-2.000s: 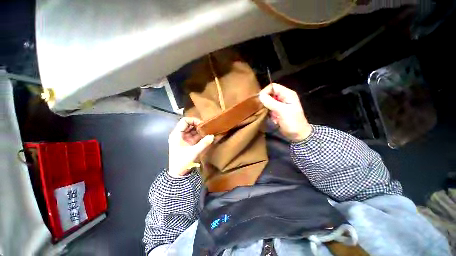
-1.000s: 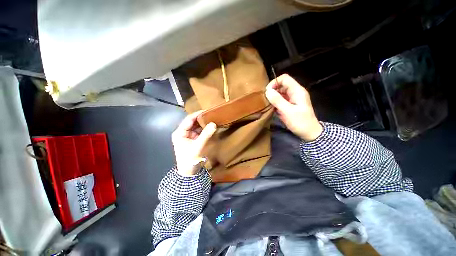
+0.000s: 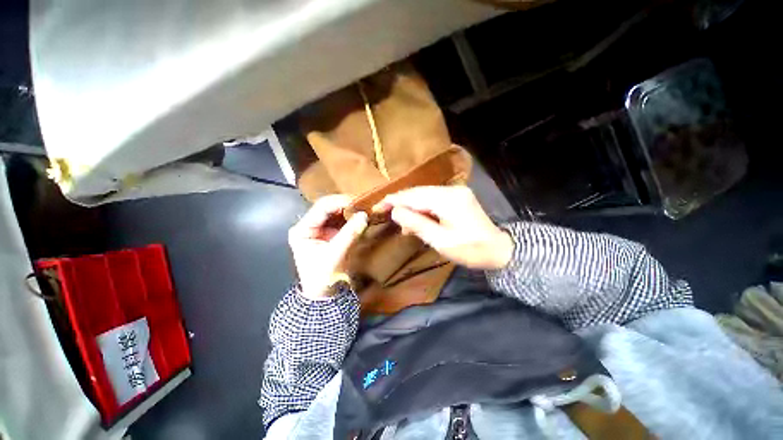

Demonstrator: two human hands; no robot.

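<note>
A tan-brown cloth bag part [image 3: 343, 137] lies over my lap, with a narrow pale line running lengthwise on it. An orange-brown leather trim band [image 3: 438, 169] crosses it. My left hand [image 3: 322, 245] pinches the left end of the band between thumb and fingers. My right hand [image 3: 451, 225] is beside my left fingertips at the band's left part, fingers bent together. Whether a thin tool is in my right fingers is hidden.
A white-covered table [image 3: 215, 69] is just ahead. A red plastic bin [image 3: 129, 292] with a white label stands on the left. A clear plastic tub or lid [image 3: 691, 142] is on the right. A dark apron [image 3: 464, 352] covers my lap.
My right hand has moved left from the band's right end to beside my left fingertips. The thin tool that stuck up from its fingers no longer shows. The band's right end now stands free.
</note>
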